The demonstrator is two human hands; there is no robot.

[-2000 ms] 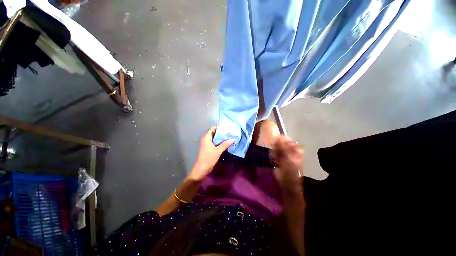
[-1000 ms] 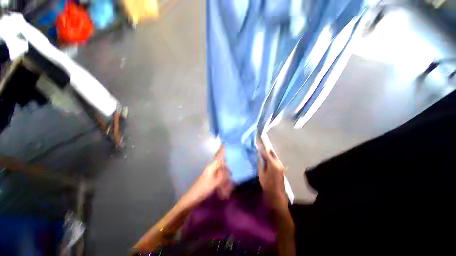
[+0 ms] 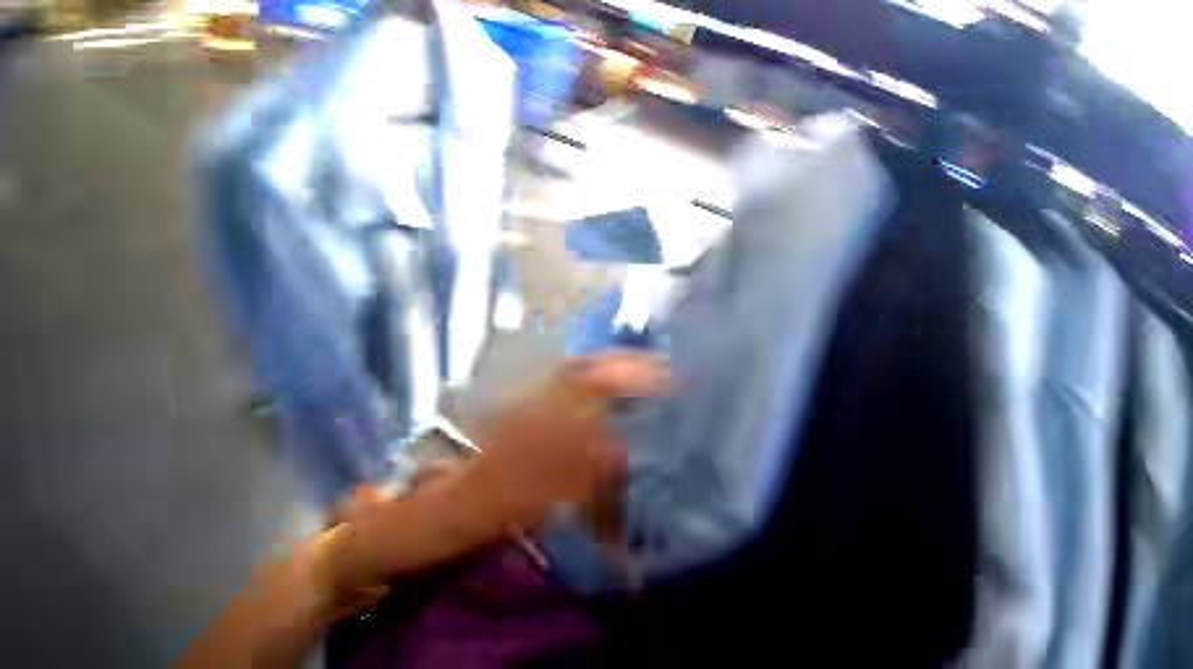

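Note:
The picture is strongly blurred. A light blue garment [image 3: 301, 288] hangs at the left, its lower end near my lap. A second pale blue-grey garment [image 3: 772, 327] hangs right of the middle, with a sleeve reaching down towards my lap. My left hand [image 3: 582, 412], with a yellow bracelet on its wrist, reaches across to the right beside this second garment. Its grip is too blurred to tell. A brownish blurred shape below it, at the sleeve, may be my right hand [image 3: 608, 497]; its fingers cannot be made out.
A wide black garment [image 3: 896, 431] hangs at the right, with more pale blue and dark garments [image 3: 1079, 379] beyond it. A dark rail runs across the upper right. Grey floor [image 3: 105, 327] shows at the left. Bright and blue blurred items are at the top.
The view has swung to the right, so the first blue garment now sits at the left. My left hand has left its lower end and crossed rightward to another garment.

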